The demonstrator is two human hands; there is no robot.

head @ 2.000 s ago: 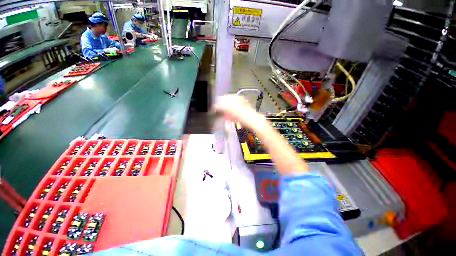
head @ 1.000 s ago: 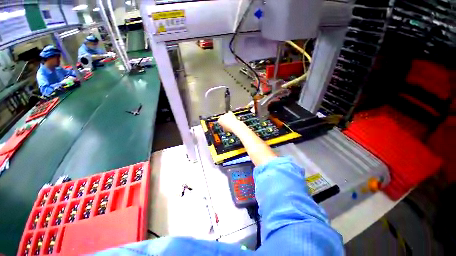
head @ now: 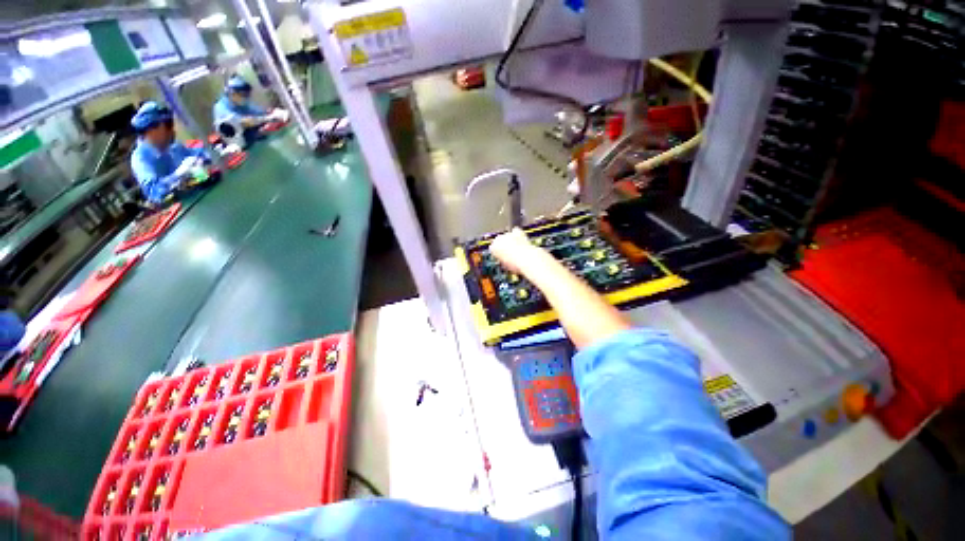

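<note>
The black fixture with yellow edging [head: 582,301] lies under the gantry and bears rows of small circuit boards [head: 598,255]. My right hand [head: 515,252] reaches over its left rear part, at the boards there. The fingers are small and blurred; whether they hold a board I cannot tell. My left hand is out of the picture; only a blue sleeve shows along the bottom edge. The red compartment tray [head: 341,407] at the lower left holds boards in most visible pockets, with a couple empty at its right. A flat red sheet [head: 254,481] covers its near part.
A grey handset [head: 548,393] lies before the fixture, left of my right sleeve. The gantry post [head: 397,201] stands left of the fixture; the blurred dispensing head [head: 608,169] is behind it. Small cutters [head: 425,392] lie on the white surface. Two workers [head: 159,159] sit along the green bench.
My right hand has come down from beside the gantry post onto the fixture's left part and stays there. The camera view has shifted, and the handset now shows fully.
</note>
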